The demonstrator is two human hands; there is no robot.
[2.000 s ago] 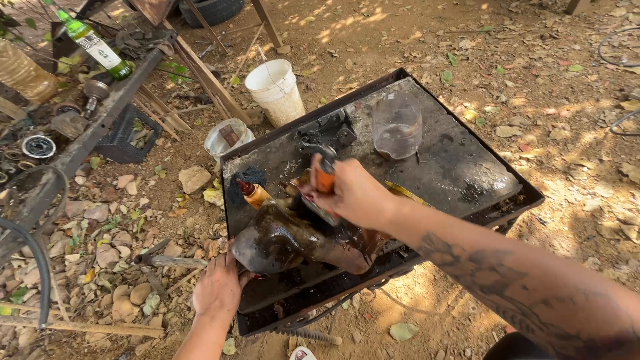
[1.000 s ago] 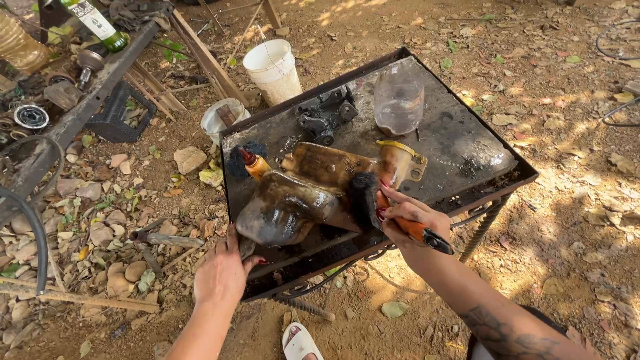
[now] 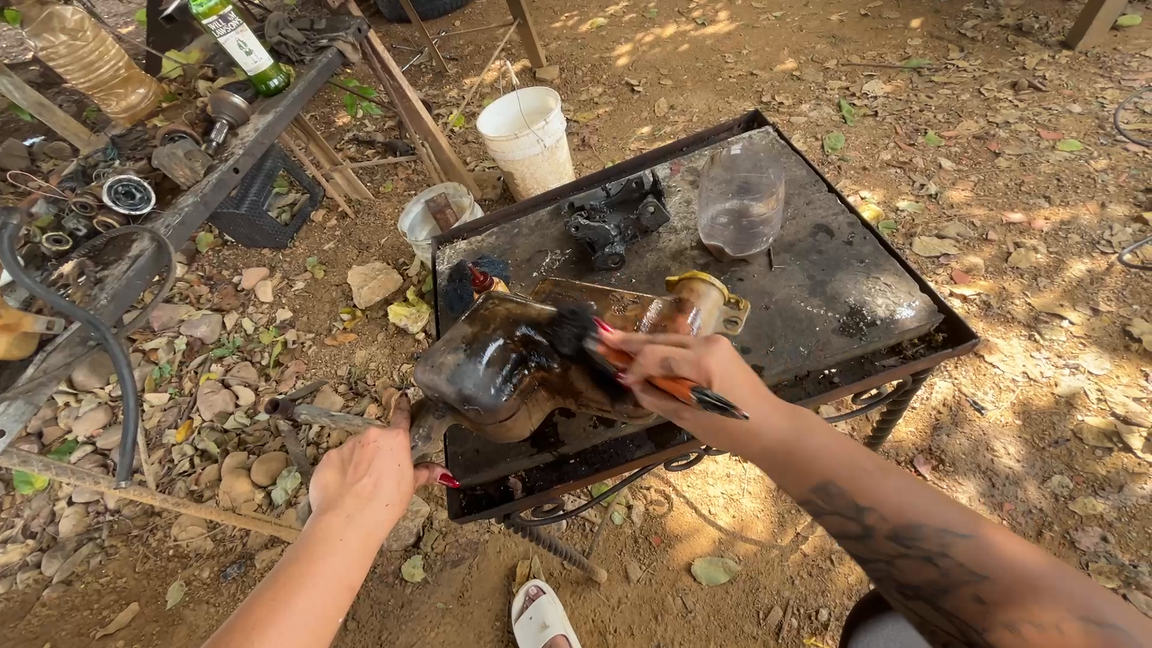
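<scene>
A stained, wet translucent plastic tank (image 3: 486,360), with a yellow-rimmed neck at its right end, lies along the near side of a metal-framed table (image 3: 846,297). My left hand (image 3: 369,468) grips the tank's left end, thumb below and fingers partly hidden. In my right hand (image 3: 684,373) is a brush (image 3: 688,391) with an orange and black handle; its dark bristles touch the middle of the tank. Behind the tank lie a black metal bracket-like part (image 3: 616,216) and a cut clear plastic container (image 3: 740,202) holding some liquid.
Beside the tank's far left side is a small red-tipped bottle (image 3: 483,281) near a dark scrubbing pad. White buckets (image 3: 531,144) stand on the ground past the table. At left, a workbench (image 3: 270,117) holds metal parts and a green glass bottle (image 3: 238,45). Stones and leaves cover the ground.
My right hand has moved the brush left from near the tank's yellow-rimmed neck, where it was one second ago, to its middle. My left hand stays at the tank's left end.
</scene>
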